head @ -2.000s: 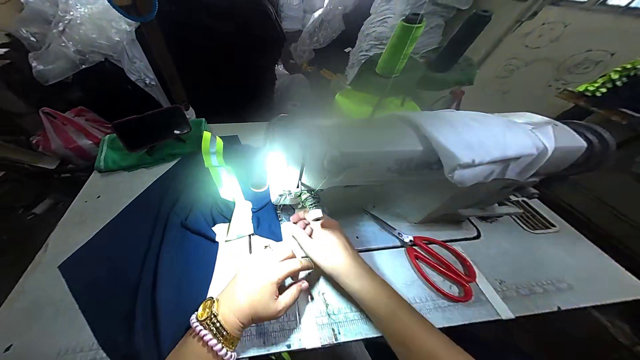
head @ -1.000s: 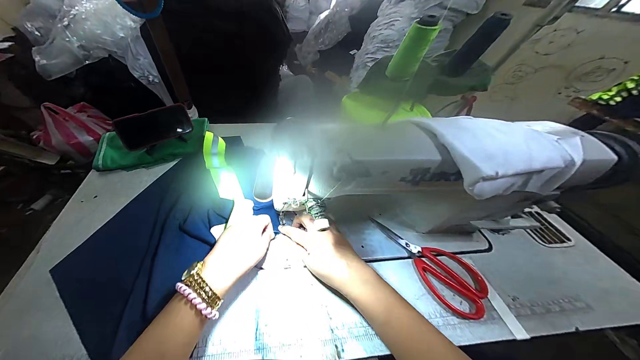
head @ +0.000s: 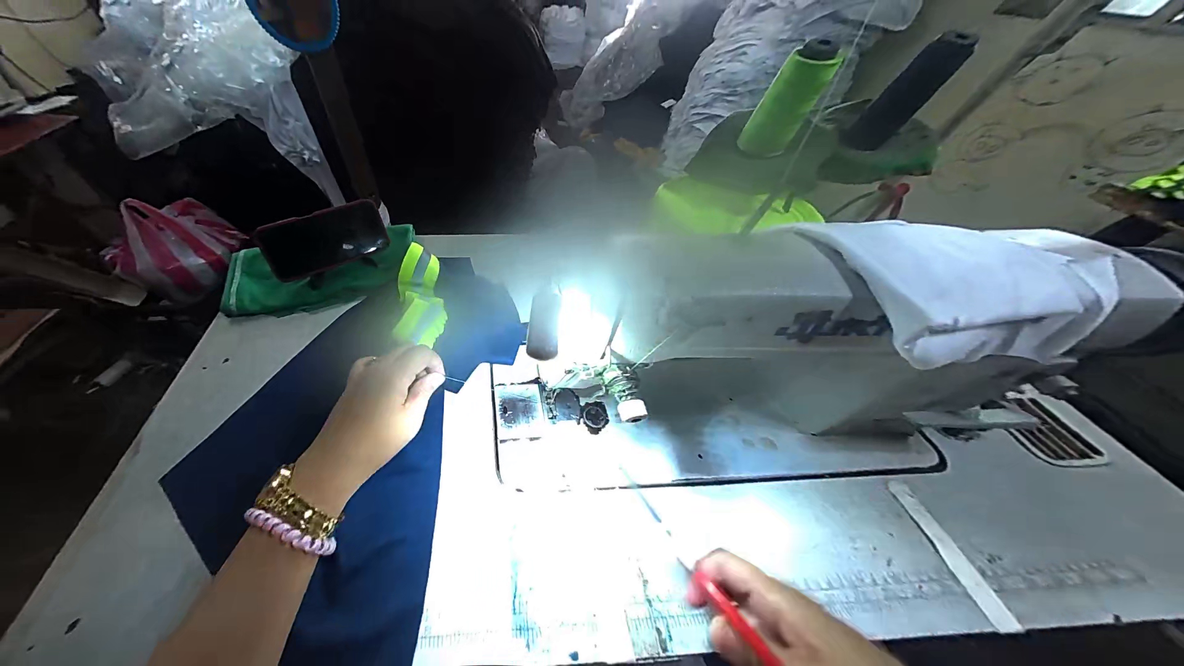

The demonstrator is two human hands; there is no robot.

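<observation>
My left hand (head: 398,398), with a gold watch and a pink coiled band at the wrist, pinches at the edge of the navy fabric (head: 370,546), left of the sewing machine's needle area; a thin thread end shows at its fingertips. A yellow-green reflective strip (head: 419,296) lies on the fabric just beyond that hand. At the bottom, my right hand (head: 768,610) is closed on the red-handled scissors (head: 731,615), whose blurred blades point up and left toward the machine bed. The white sewing machine (head: 740,287) has its lamp glaring over the presser foot.
A white cloth (head: 980,287) drapes over the machine arm. Green and black thread cones (head: 791,102) stand behind it. A phone (head: 324,240) rests on green cloth (head: 250,282) at the back left. A narrow white strip (head: 957,555) lies on the table's right side.
The scissors, lying right of my hands before, are now in my right hand, near the front edge. My left hand and the navy fabric have moved left, away from the needle area.
</observation>
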